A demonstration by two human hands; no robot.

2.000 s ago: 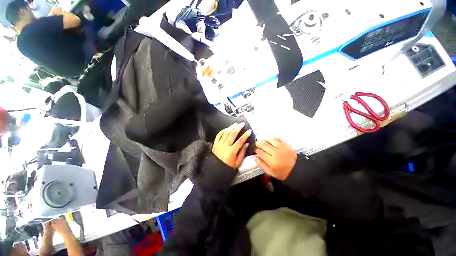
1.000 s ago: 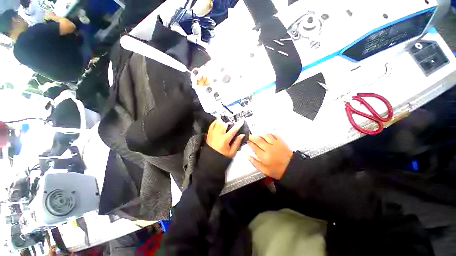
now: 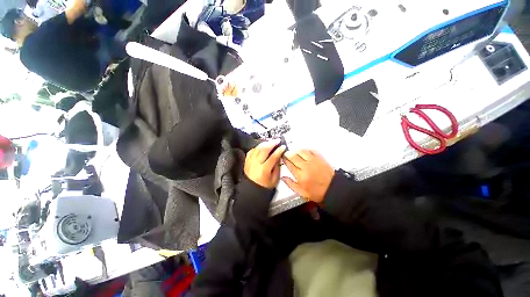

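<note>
A large dark garment piece [image 3: 186, 133] is draped over the left of the table, with ribbed grey faces. Its narrow end reaches the presser foot and needle area [image 3: 278, 129] of the white sewing machine [image 3: 383, 35]. My left hand [image 3: 264, 165] pinches the cloth edge just in front of the presser foot. My right hand [image 3: 310, 174] is beside it, fingertips touching the same edge. The fingertips partly hide the edge.
Red-handled scissors [image 3: 429, 129] and a dark fabric scrap [image 3: 357, 107] lie on the table at right. A dark strip [image 3: 321, 61] hangs over the machine head. A grey machine part [image 3: 78, 223] stands at left. A person [image 3: 61, 49] is at upper left.
Both hands have moved slightly up toward the presser foot since the earliest frame, and the cloth edge between them now shows less. The white rod over the garment appears farther left.
</note>
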